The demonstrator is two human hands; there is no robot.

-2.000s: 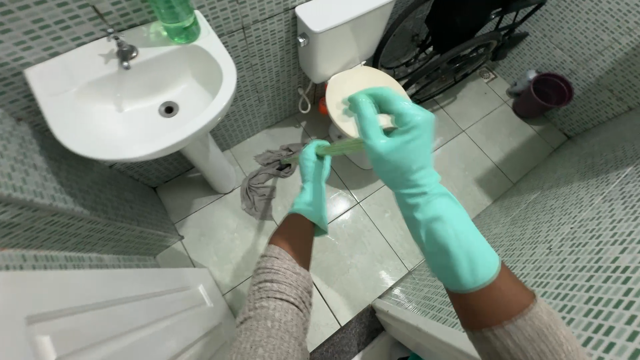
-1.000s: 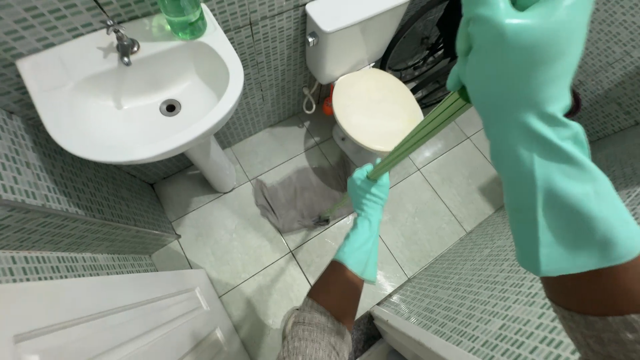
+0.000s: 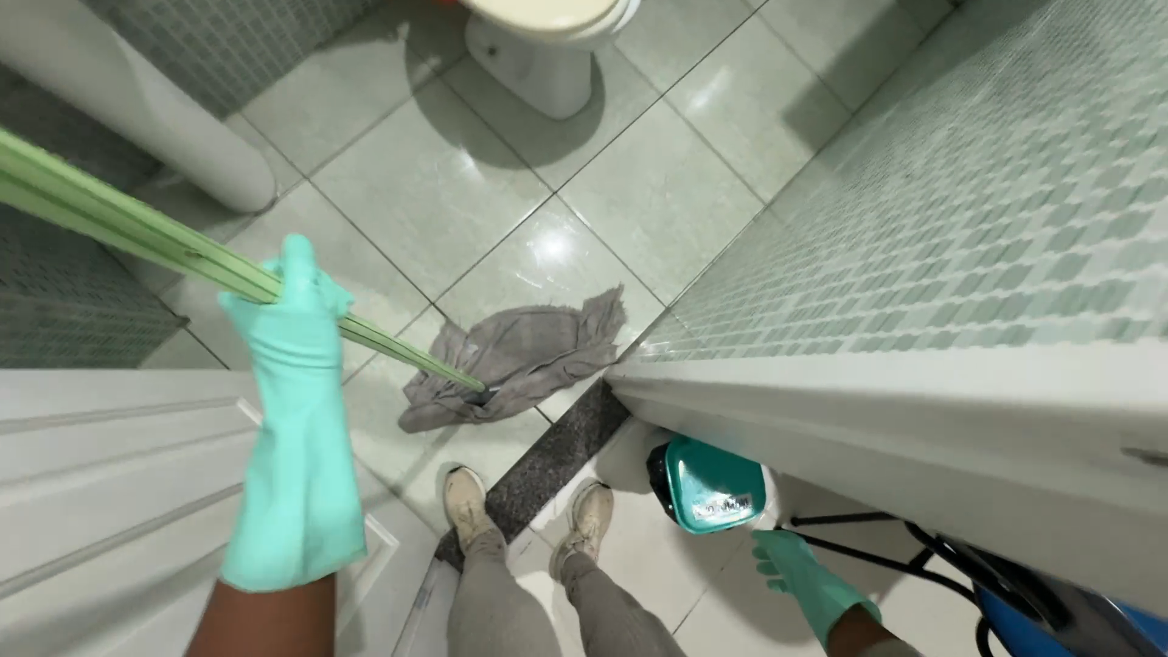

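Observation:
My left hand (image 3: 297, 310), in a mint rubber glove, is closed around a green pole (image 3: 196, 255) that slants from the upper left down to the floor. The pole's lower end rests on a crumpled grey cloth (image 3: 538, 347) lying on the tiles beside the dark stone threshold. My right hand (image 3: 789, 566), gloved the same way, is at the lower right with its fingers apart and nothing in them. Just above it stands a teal bucket or container (image 3: 716, 484) with a black part on its left side.
A white toilet (image 3: 538, 64) and a sink pedestal (image 3: 201, 146) stand on the tiled floor ahead. A white door (image 3: 109, 474) is at the left, a tiled wall (image 3: 949, 219) at the right. The granite threshold (image 3: 557, 456) lies between my shoes. Black metal legs (image 3: 876, 552) stand at the lower right.
My right hand has let go of the pole and moved down to the right. The cloth has moved from near the toilet to the threshold. The view has swung down.

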